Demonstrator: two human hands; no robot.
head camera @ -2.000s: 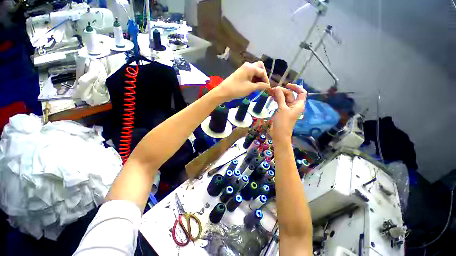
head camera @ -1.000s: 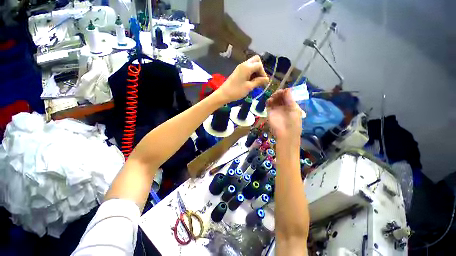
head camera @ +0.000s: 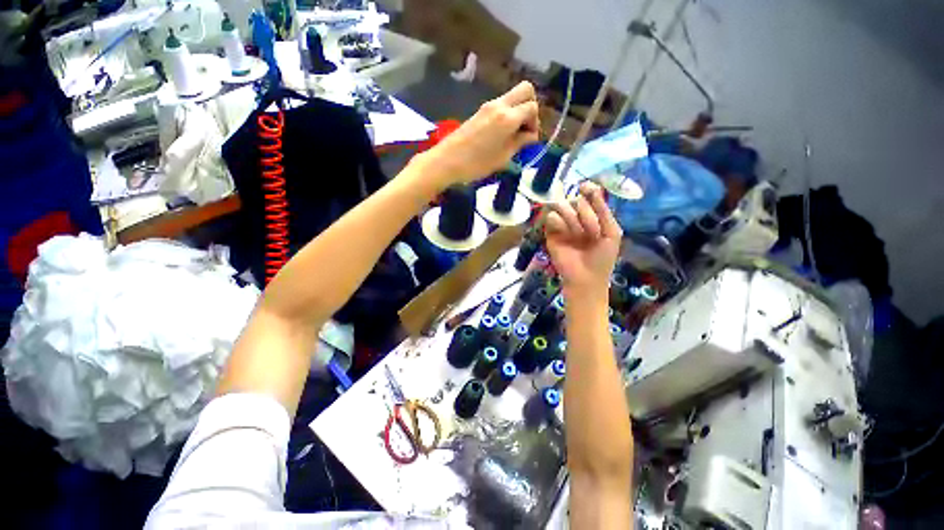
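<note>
My left hand [head camera: 495, 129] is raised above the thread cones, with its fingers curled and fingertips together. My right hand [head camera: 582, 240] is lower and to the right, also with its fingers bent in and thumb close. No thread can be made out between them, so I cannot tell whether either hand pinches a strand. Dark thread cones [head camera: 456, 214] stand on white round discs below and between my hands. A thin pale curved strand [head camera: 565, 116] hangs right of my left hand; its ends are unclear.
Small dark spools [head camera: 469, 398] cluster on the white table [head camera: 352, 432], with red-and-yellow scissors [head camera: 412, 429] and crinkled clear plastic [head camera: 507, 476]. An off-white sewing machine [head camera: 714, 336] stands right, metal thread-stand rods [head camera: 671, 64] above. A white cloth heap [head camera: 129, 347], red coiled hose [head camera: 274, 197] and dark garment [head camera: 326, 155] are left.
My hands were together two seconds ago and are now apart. My left hand has risen; my right hand has dropped slightly and its fingers have curled in. The view has shifted a little.
</note>
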